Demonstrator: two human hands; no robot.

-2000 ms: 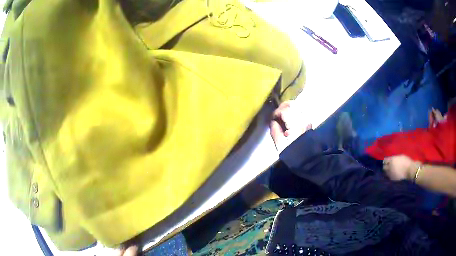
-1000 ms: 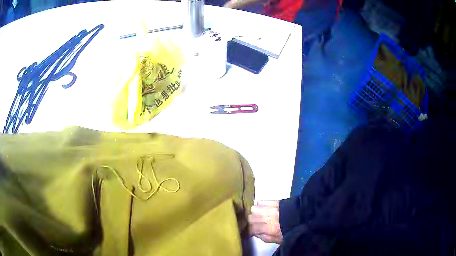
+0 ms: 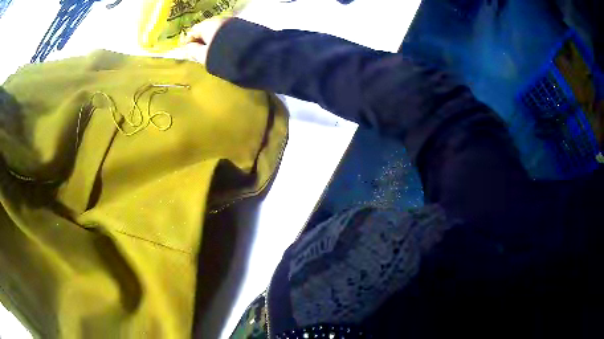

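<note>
A mustard-olive coat [image 3: 165, 189] lies in folds over the left of the view, its inside showing dark at the right fold. A thin yellow thread [image 3: 161, 121] lies in loops on top of it. My right hand [image 3: 202, 38] is at the coat's far edge, beside a crumpled yellow plastic bag [image 3: 192, 16]. The hand is overexposed and partly hidden by its dark sleeve, so its grip cannot be told. My left hand is out of the picture. No snips can be seen.
The white table [image 3: 308, 142] shows right of the coat. Dark hangers [image 3: 69, 26] lie at the far left. A blue basket [image 3: 559, 112] with brown cloth stands on the blue floor at the right. Camouflage-patterned clothing is at the lower middle.
My right hand has left the coat's right edge and reached across to the far side by the yellow bag. The view has shifted, and the red-clothed person is out of it.
</note>
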